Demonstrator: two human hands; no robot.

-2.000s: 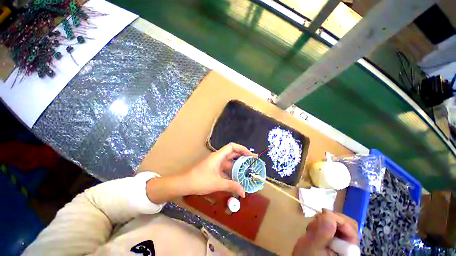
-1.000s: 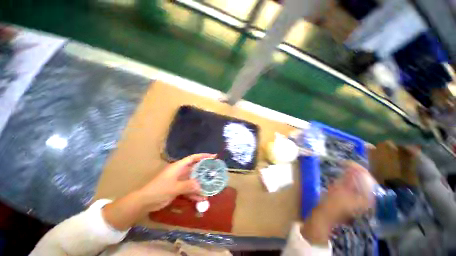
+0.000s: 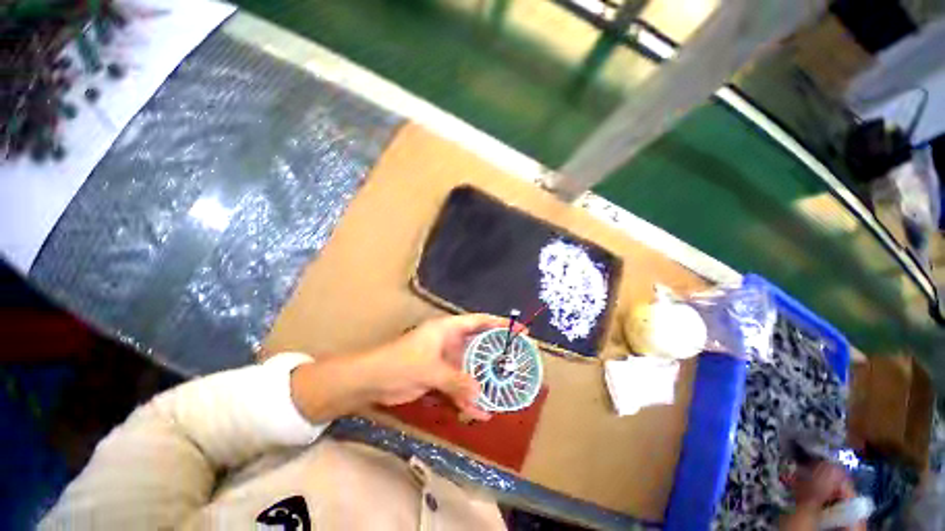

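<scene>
My left hand (image 3: 436,365) holds a round pale teal spoked fan housing (image 3: 504,370) by its left side, above the red-brown fixture (image 3: 479,436). A dark wire and a thin red wire stick up from the housing's middle. My right hand (image 3: 819,492) is small and blurred over the lower part of the blue parts bin (image 3: 695,441). A white handle (image 3: 847,513) shows beside that hand; what the fingers do is not clear.
A black tray (image 3: 479,249) with a white heap of tiny parts lies on the cardboard (image 3: 358,244). Right of it are a cream pot (image 3: 666,330), a white wipe (image 3: 640,384) and a clear bag (image 3: 743,313). Bubble wrap (image 3: 233,187) covers the left. A metal upright (image 3: 674,104) stands behind.
My right hand has moved from beside the housing to the bin at the lower right. The tan stick no longer shows at the housing. My left hand still holds the housing; the view has shifted.
</scene>
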